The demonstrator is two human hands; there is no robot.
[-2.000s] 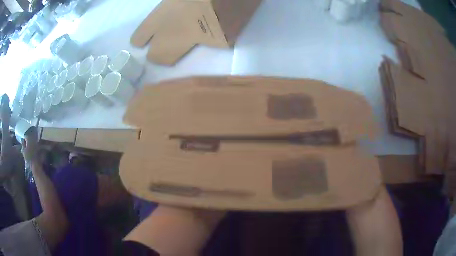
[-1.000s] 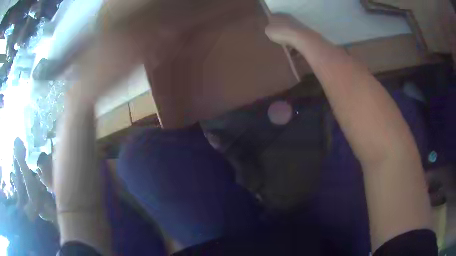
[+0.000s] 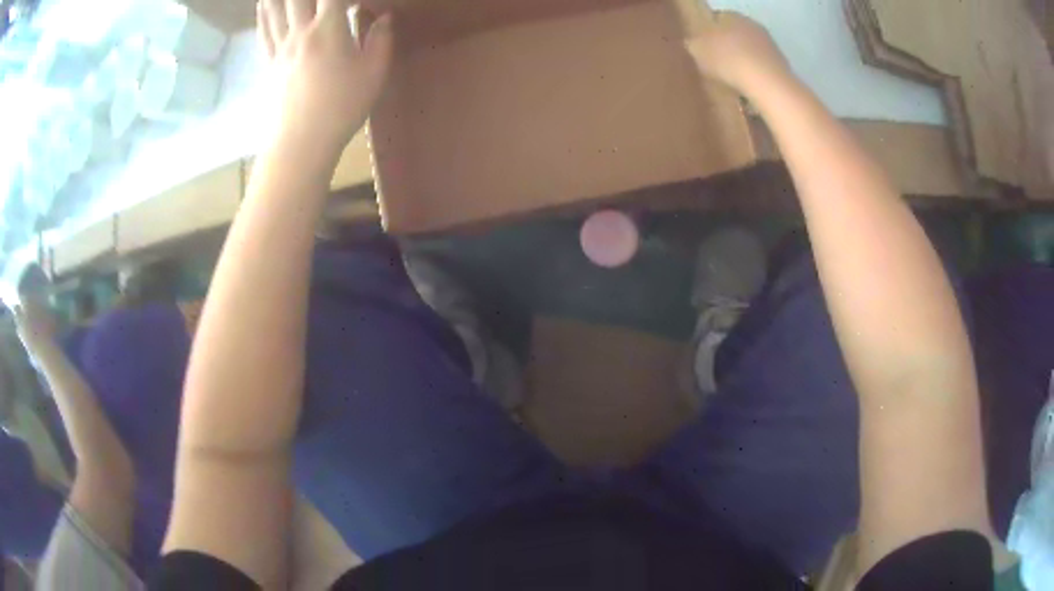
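A brown mailer box point(image 3: 555, 116) lies at the table's front edge above my lap, its plain inside facing me, its far part cut off by the top of the picture. My left hand point(image 3: 327, 58) is at its left side, fingers spread and thumb against the box edge. My right hand point(image 3: 730, 49) holds its right side near the far corner; its fingertips are partly hidden.
Pale cups point(image 3: 145, 75) stand in rows at the upper left. Stacked box blanks point(image 3: 971, 81) lie at the right. A neighbour's arm point(image 3: 87, 416) is at the left. My knees and shoes are below the table edge, with cardboard on the floor.
The printed flaps no longer face me; the plain inside does. Since one second ago, my left hand has moved from a blurred position further left to the box's left side. The view has levelled.
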